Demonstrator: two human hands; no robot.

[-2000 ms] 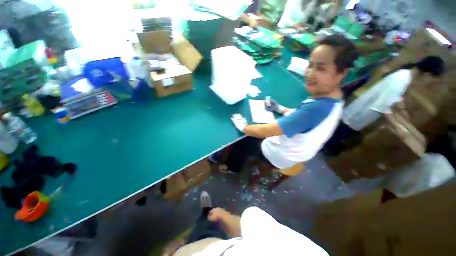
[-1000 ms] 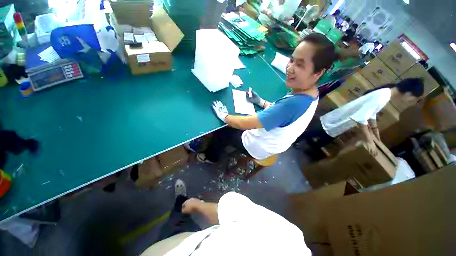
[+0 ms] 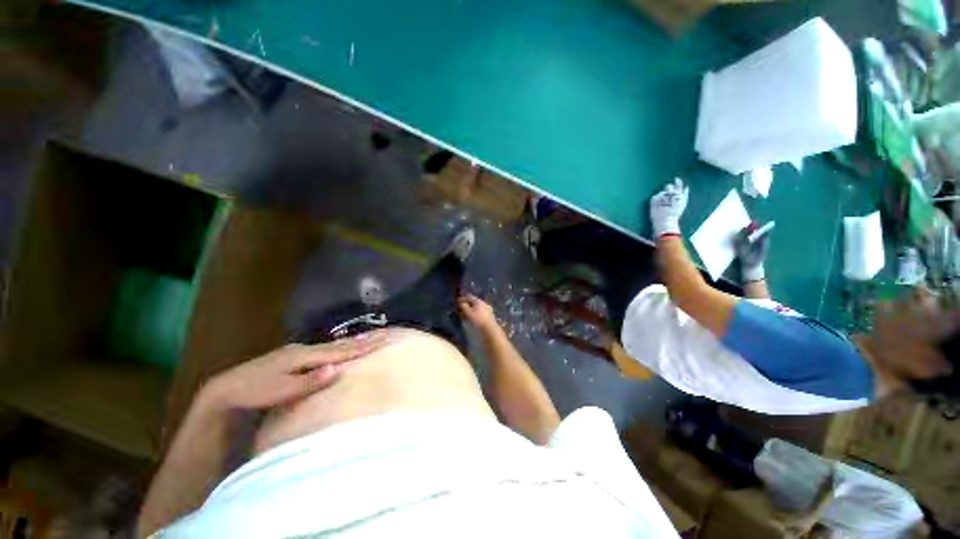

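Note:
An open brown shipping carton (image 3: 226,305) stands at the left with its flaps up. Green boxes (image 3: 147,316) show inside it, in shadow. My left hand (image 3: 305,371) lies flat on my belly, right of the carton, and holds nothing. My right hand (image 3: 476,311) hangs low beside my right thigh; it is small and blurred, and whether its fingers are closed is unclear.
The green table (image 3: 505,74) crosses the top. A seated person in white-grey gloves (image 3: 670,206) works at right beside a white sheet (image 3: 721,234) and a white block (image 3: 779,100). Small cartons (image 3: 479,190) lie under the table edge. Scraps litter the floor.
The view has swung down and left, so the open carton's inside and my feet now show. My left hand has come into view on my belly. The orange dispenser has left the view.

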